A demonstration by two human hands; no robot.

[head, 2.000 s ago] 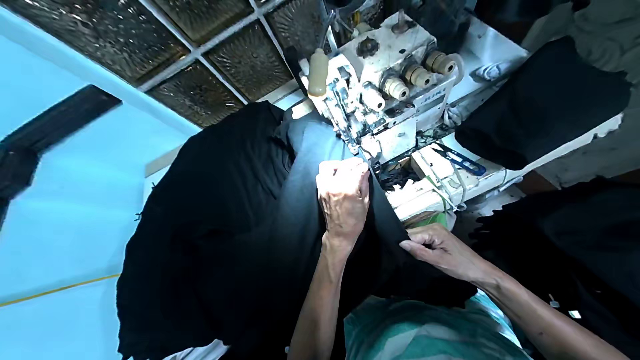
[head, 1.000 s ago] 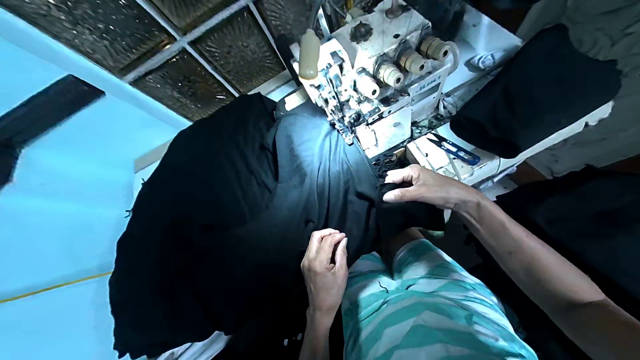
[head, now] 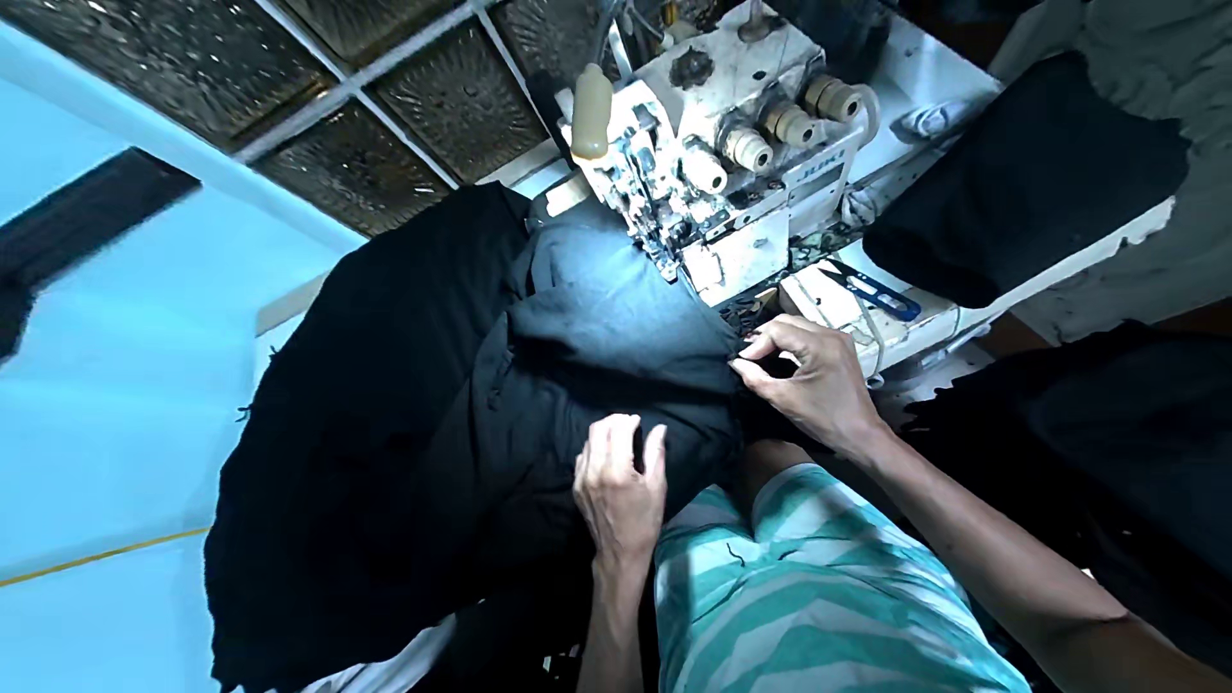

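Black fabric (head: 385, 433) spreads over the left side and centre, with its lit upper part reaching the needle area of a white Juki overlock sewing machine (head: 760, 125). My left hand (head: 621, 481) rests on the cloth below the machine, thumb apart from the fingers, holding nothing visible. At the cloth's right edge, my right hand (head: 804, 371) pinches the black fabric between thumb and fingertips, just below the machine's front corner. Blue-handled thread snips (head: 881, 294) lie on the machine bed to the right of that hand.
Another black cloth piece (head: 1035, 183) lies on the table's right side. A dark fabric pile (head: 1088, 443) is at the lower right. Patterned glass panes (head: 462, 91) stand behind the machine, beside a light blue wall (head: 106, 404). Striped shorts cover my lap.
My left hand was near the needle area, then moved down the cloth toward my lap; its fingers are now more spread. My right hand moved up along the fabric's edge toward the machine.
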